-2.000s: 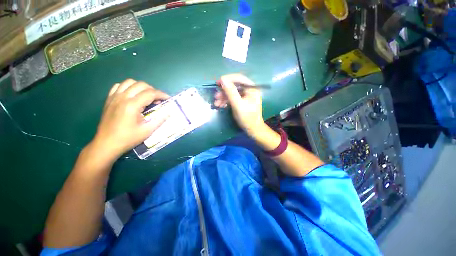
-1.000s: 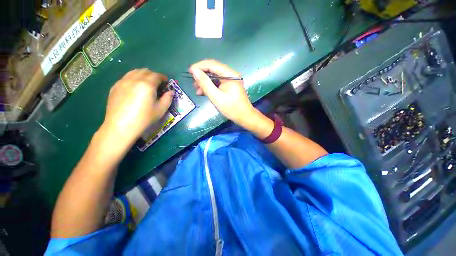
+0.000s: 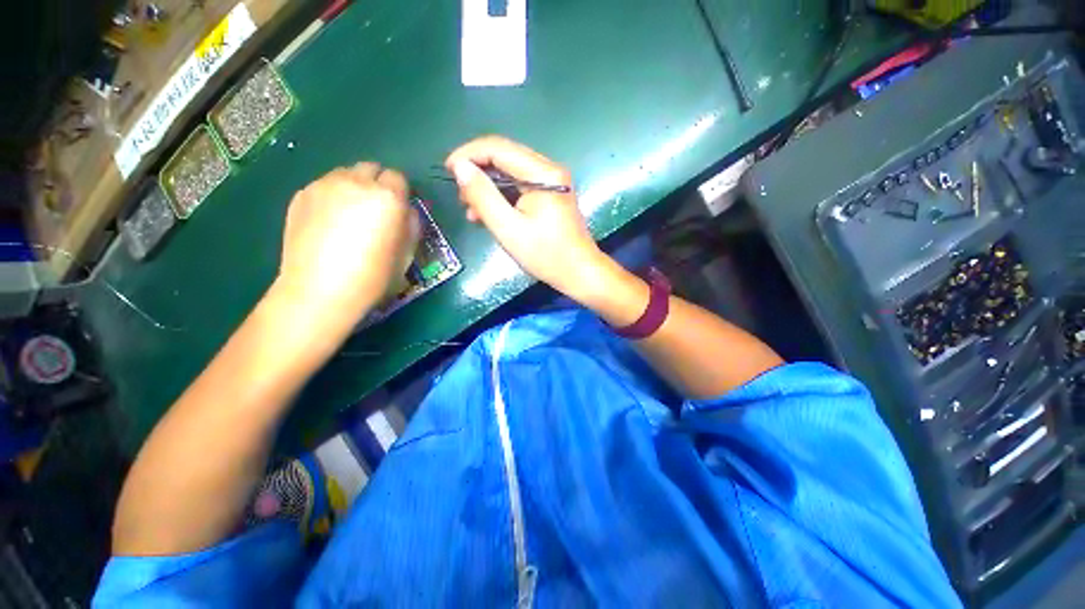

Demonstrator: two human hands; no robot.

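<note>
The phone body (image 3: 437, 252) lies slanted on the green mat, with a green part and small parts showing at its right end. My left hand (image 3: 351, 238) covers most of it; its fingertips are curled and I cannot tell whether they grip the phone or something on it. My right hand (image 3: 518, 208) holds dark tweezers (image 3: 535, 186) like a pen, right of the phone. The tweezer tips point left and are apart from the phone.
A white card (image 3: 494, 48) with a dark cutout lies behind. Screw trays (image 3: 251, 110) stand by the wooden ledge (image 3: 71, 214) at left. A dark rod (image 3: 726, 60) lies behind right. A grey parts tray (image 3: 791, 196) is at right.
The view has shifted, bringing the parts tray nearer. My left hand has changed from lying flat on the phone to curled fingers over it. My right hand still holds the tweezers.
</note>
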